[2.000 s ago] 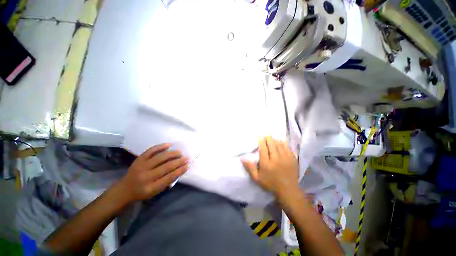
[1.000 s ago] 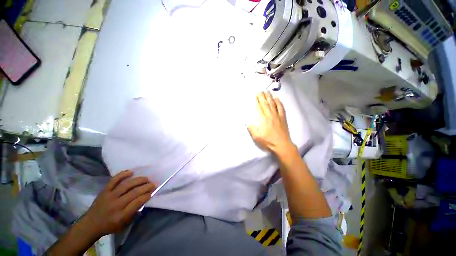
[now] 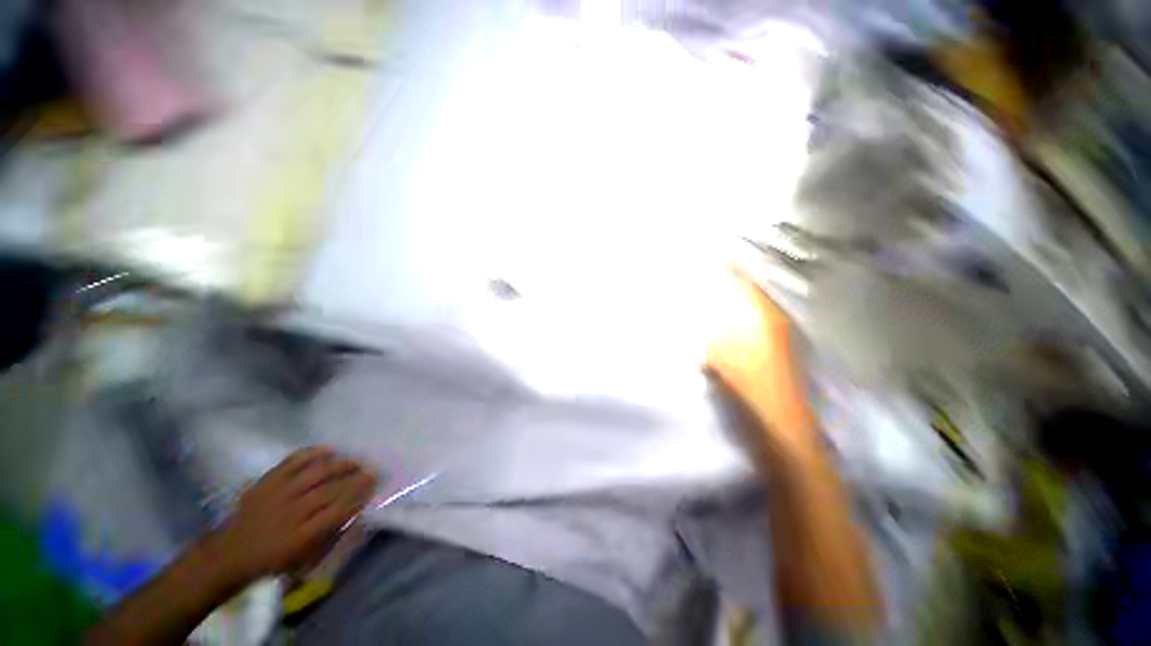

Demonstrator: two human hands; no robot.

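Note:
The whole view is motion-blurred. The pale grey-white garment piece spreads from the washed-out machine bed over the front edge towards my lap. My left hand is at the lower left, at the cloth's front edge; whether its fingers grip the cloth cannot be told. My right hand is on the right side, beside the glare near the machine; its fingertips are washed out. The industrial sewing machine is a blurred grey-white shape at the upper right. Its needle area cannot be made out.
The side board with its yellowed edge lies at the upper left. The smartphone is a pink blur on it. Grey cloth hangs at the lower left. Blurred yellow and black things stand at the lower right.
The view has shifted and blurred. The phone and board appear further right. The cloth's left part has moved right and its outline has changed. My right hand appears lower and further right.

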